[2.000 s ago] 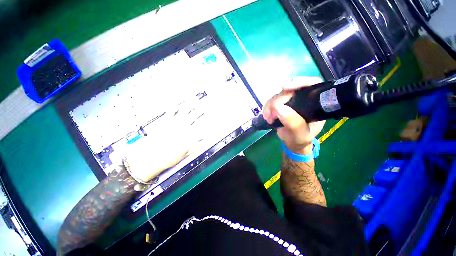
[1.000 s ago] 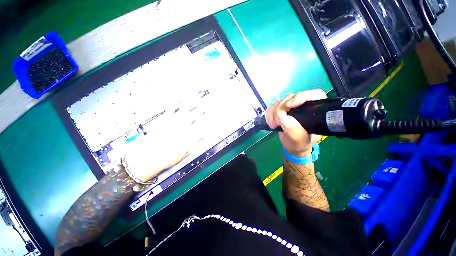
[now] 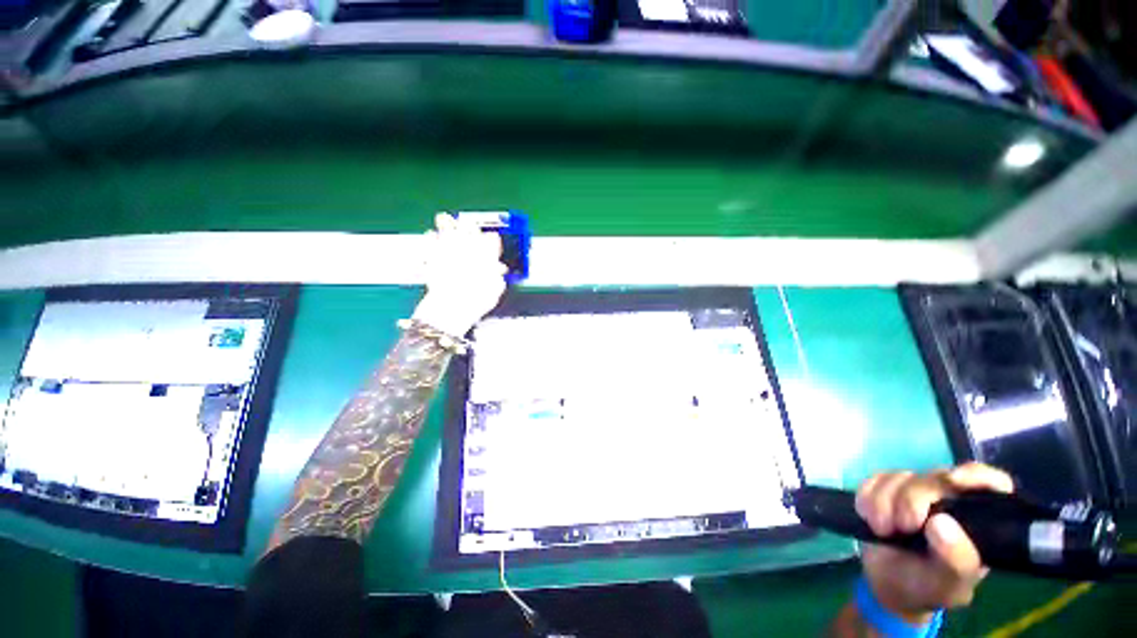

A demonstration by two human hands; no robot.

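A display unit (image 3: 611, 436) lies back up on the green bench, with a bright white back inside a black border. A thin white lead (image 3: 509, 581) hangs from its near edge. My right hand (image 3: 929, 530) grips a black electric screwdriver (image 3: 1016, 530), its tip near the unit's lower right corner. My left hand (image 3: 468, 274) is stretched forward over the white rail at the blue screw tray (image 3: 519, 249) and covers part of it. The left hand is overexposed and its fingertips cannot be made out.
A second display unit (image 3: 119, 411) lies to the left. Glossy black panels (image 3: 1010, 386) stand in a row at right. The white rail (image 3: 748, 262) runs behind the units, with a green strip beyond. A blue bin (image 3: 581, 18) is at the far side.
The view has turned and lifted. My left hand has left the unit's back and reached forward to the blue tray. My right hand still holds the screwdriver near the unit's lower right corner.
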